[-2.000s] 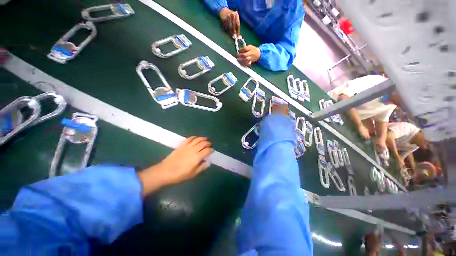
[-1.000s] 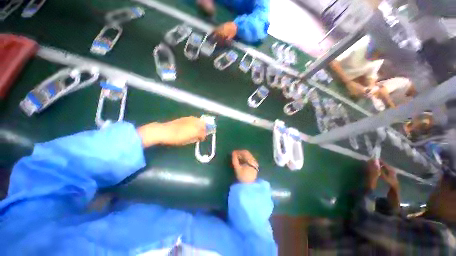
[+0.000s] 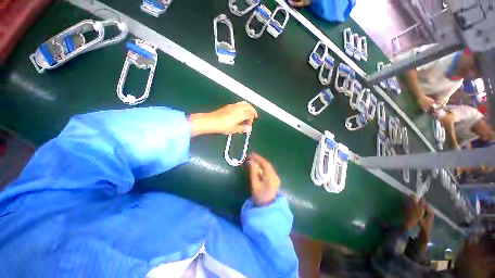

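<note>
A white-silver oval housing frame (image 3: 228, 153) lies on the green surface in front of me, its open end toward me. My left hand (image 3: 234, 118) covers the frame's far end, fingers on it; the blue patch there is hidden. My right hand (image 3: 262, 176) is just right of the frame's near end, fingers curled with fingertips close to the rim. Whether it holds a small tool or part cannot be told.
Grouped frames (image 3: 329, 164) stand close together at right by the pale guide strip (image 3: 271, 108). A single frame (image 3: 135, 74) and overlapping frames (image 3: 69, 45) lie at left. A red tray (image 3: 19, 24) is at upper left. Grey post (image 3: 429, 159) at right; people work across and beside the line.
Two seconds ago my right arm reached over the belt; it is now back beside a frame under my left hand. Since one second ago, my right hand has moved closer to that frame.
</note>
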